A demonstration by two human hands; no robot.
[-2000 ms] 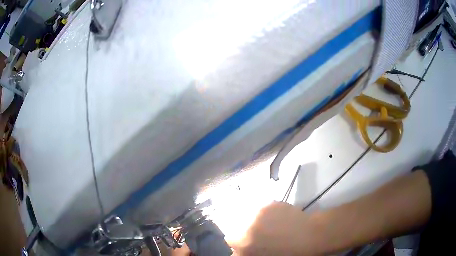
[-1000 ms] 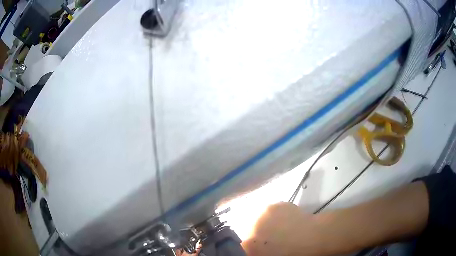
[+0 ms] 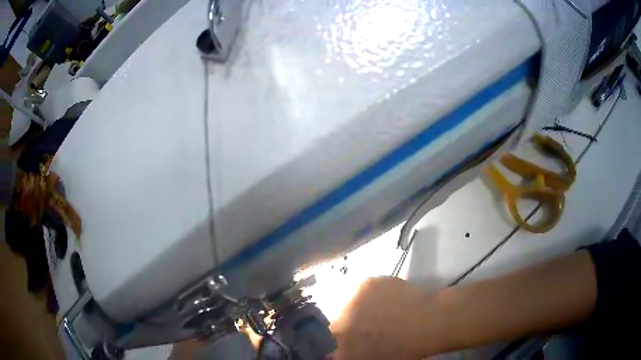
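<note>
A large white sewing machine head (image 3: 281,140) with a blue stripe fills the middle. The shiny presser foot and needle parts (image 3: 256,320) are at its lower left end, with a stubby grey attachment (image 3: 309,336) beside them. My right hand (image 3: 376,320) reaches in from the right beside the grey attachment; its fingertips are hidden or cut off. Of my left hand (image 3: 188,349), only small skin-coloured parts show at the bottom edge under the head. No cloth can be made out at the needle.
Yellow-handled scissors (image 3: 534,186) lie on the white bed right of the head. Small dark snips (image 3: 571,131) lie beyond them. A pale cloth strip (image 3: 559,67) drapes over the arm. An orange-brown wrapped knob (image 3: 42,200) sits at the left end. Thin metal rods (image 3: 404,253) are near my right hand.
The view has shifted slightly, so the machine head sits a little differently in the picture. My right hand stays beside the needle area.
</note>
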